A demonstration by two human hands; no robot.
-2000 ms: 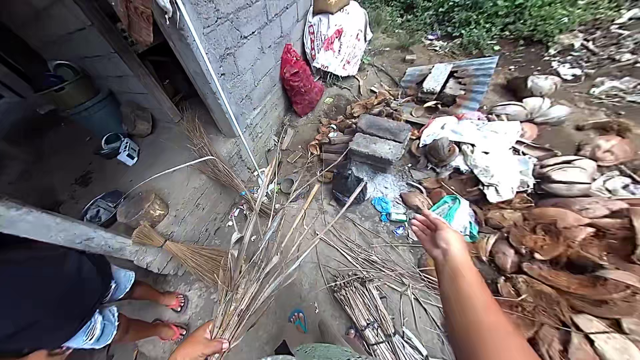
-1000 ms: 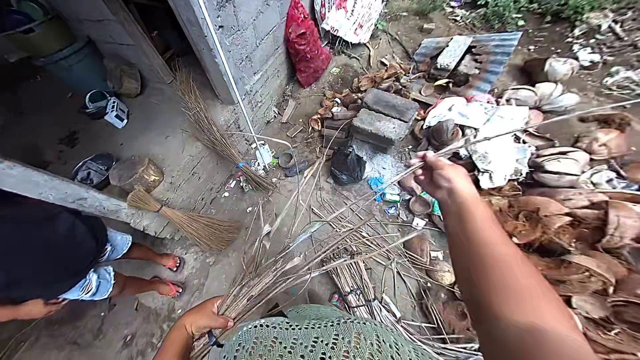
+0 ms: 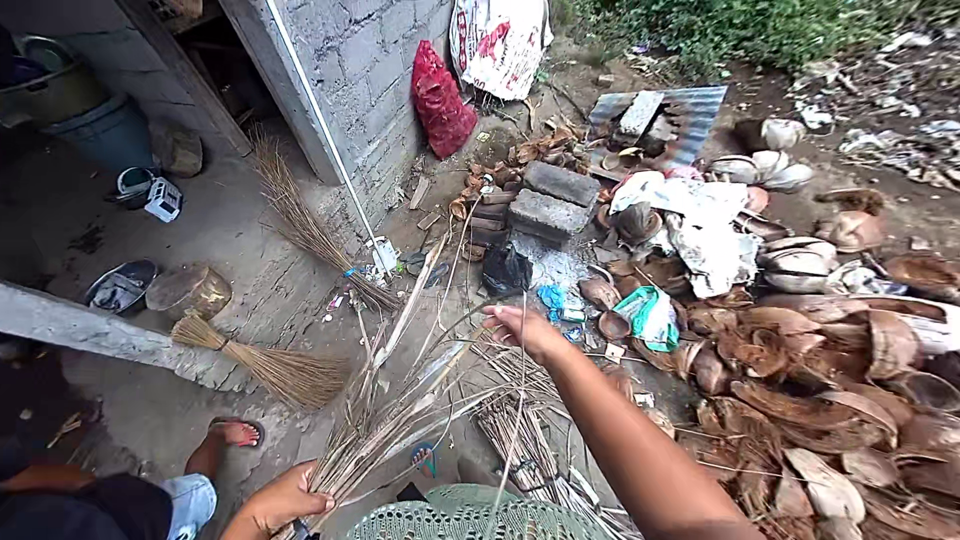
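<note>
A loose bundle of dry sticks and leaf strips (image 3: 375,427) fans upward from my left hand (image 3: 289,496), whose fingers are closed round its lower end at the bottom of the view. My right hand (image 3: 514,324) is at the upper right tips of the bundle, with its fingers bent near a thin strip; whether it grips one cannot be told. Below my right arm, a tied bundle of sticks (image 3: 525,450) lies on the ground. Left of the held bundle, a stick broom (image 3: 277,367) lies on the concrete, and another stick broom (image 3: 307,217) leans at the block wall's corner.
A person in denim shorts (image 3: 187,502) is at the lower left. Coconut husks (image 3: 810,405) cover the ground at right. Concrete blocks (image 3: 551,214), a black plastic bag (image 3: 506,270) and a red sack (image 3: 441,105) are ahead. A wood stump (image 3: 189,291) stands at left.
My right hand has moved from farther right back towards the held bundle's tips. My left hand still holds the bundle. The person at left has shifted lower in view.
</note>
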